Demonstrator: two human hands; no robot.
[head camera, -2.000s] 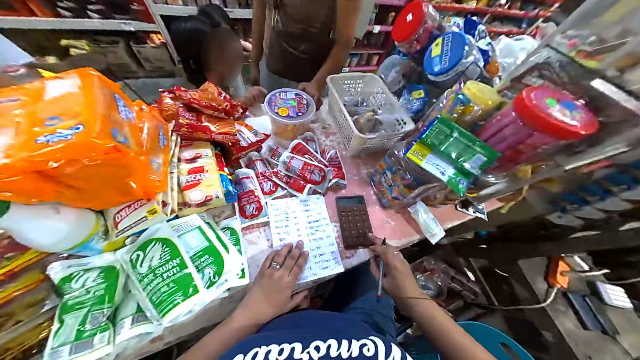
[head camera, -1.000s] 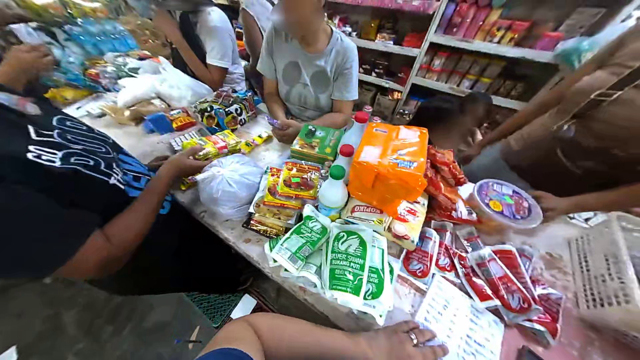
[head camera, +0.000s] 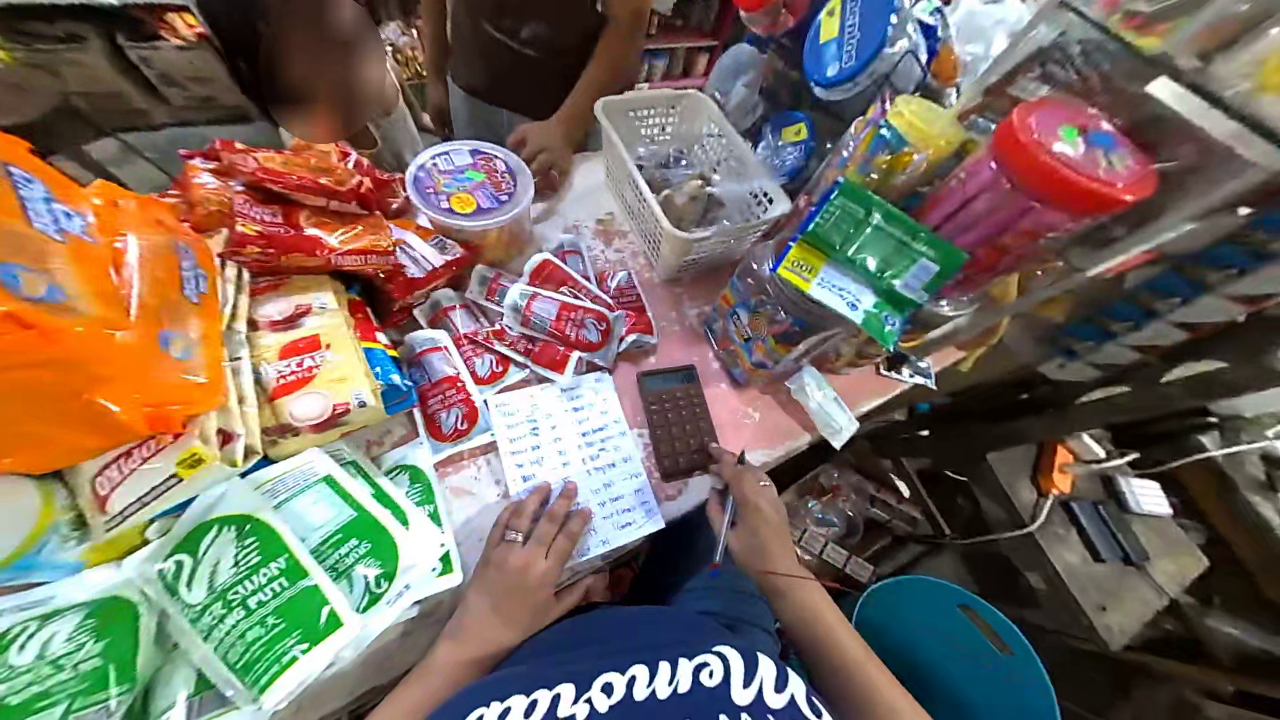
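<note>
My left hand (head camera: 528, 555), with a ring on one finger, rests on the lower left part of a handwritten paper sheet (head camera: 575, 455) at the counter's edge. A pen (head camera: 725, 515) is held in my right hand (head camera: 752, 515), whose fingertips are at the lower right corner of a brown calculator (head camera: 675, 420). The calculator lies just right of the sheet. Behind the sheet are several red-and-white sauce pouches (head camera: 565, 320); to its left lie green-and-white Silver Swan pouches (head camera: 255, 590).
Orange packs (head camera: 100, 320), red snack packs (head camera: 300, 215) and coffee packs (head camera: 305, 360) crowd the left. A round tub (head camera: 470, 190) and a white plastic basket (head camera: 690, 180) stand behind, near two other people. Jars (head camera: 1040, 180) line the right, above a teal stool (head camera: 955, 650).
The view swung left to other people at the counter a second ago, and is back on the sheet and calculator. Against two seconds ago, my hands are in much the same places.
</note>
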